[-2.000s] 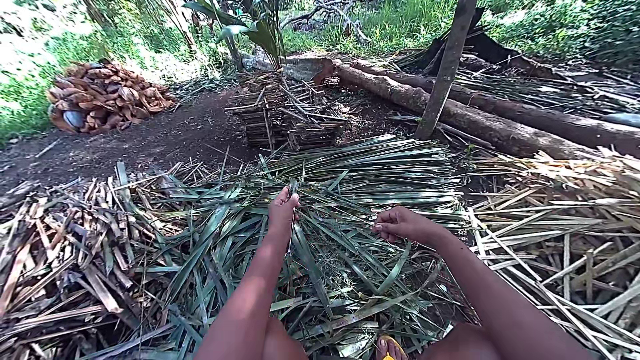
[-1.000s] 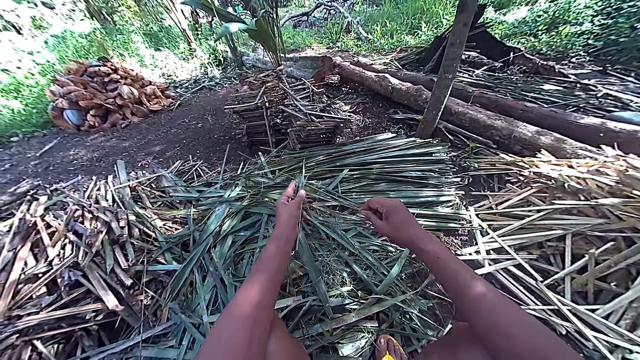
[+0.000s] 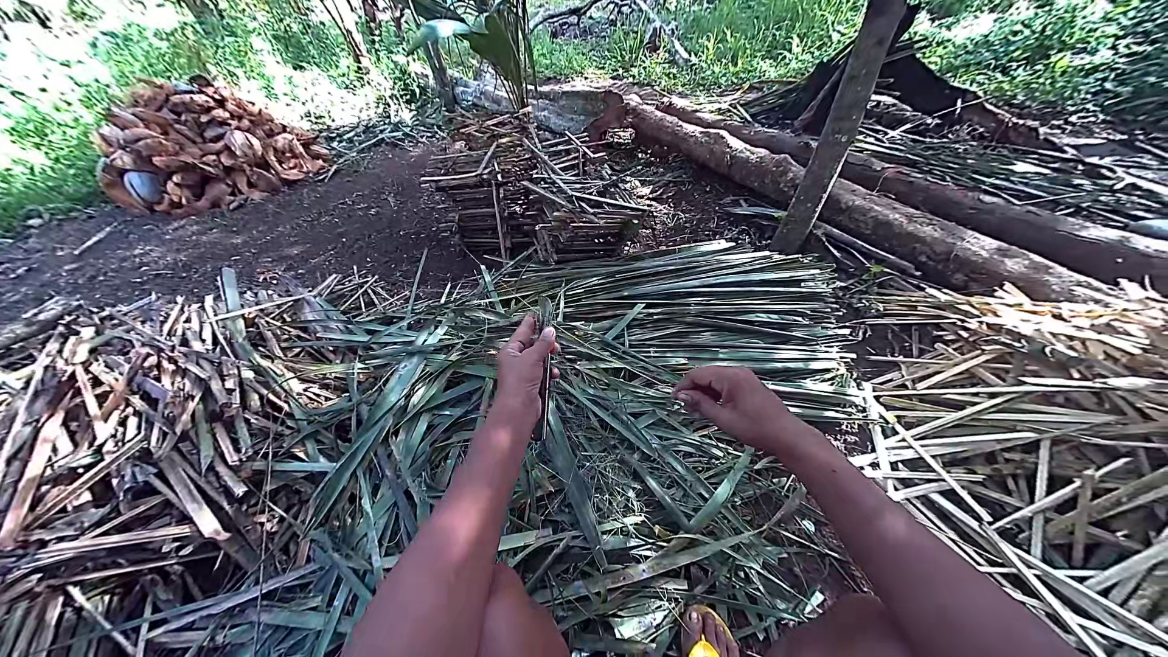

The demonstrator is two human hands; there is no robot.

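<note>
My left hand (image 3: 525, 370) is closed around a knife (image 3: 545, 365), which looks dark and narrow and stands roughly upright in the grip. To its right, my right hand (image 3: 725, 397) hovers over the leaves with its fingers curled and thumb near the index finger; whether a thin strand lies between them cannot be told. Beneath both hands spreads a heap of loose green palm leaf strips (image 3: 401, 411). Beyond the hands lies a layer of long green palm leaflets (image 3: 712, 301), side by side.
Dry split stalks (image 3: 137, 438) are heaped at the left, pale strips (image 3: 1031, 429) at the right. Behind are a stack of sticks (image 3: 538, 201), a leaning wooden post (image 3: 835, 128), felled logs (image 3: 876, 210) and a pile of coconut husks (image 3: 205, 146). A yellow sandal (image 3: 703, 648) shows below.
My right hand moved left and up toward my left hand, then back out to the right. My left hand has shifted only slightly.
</note>
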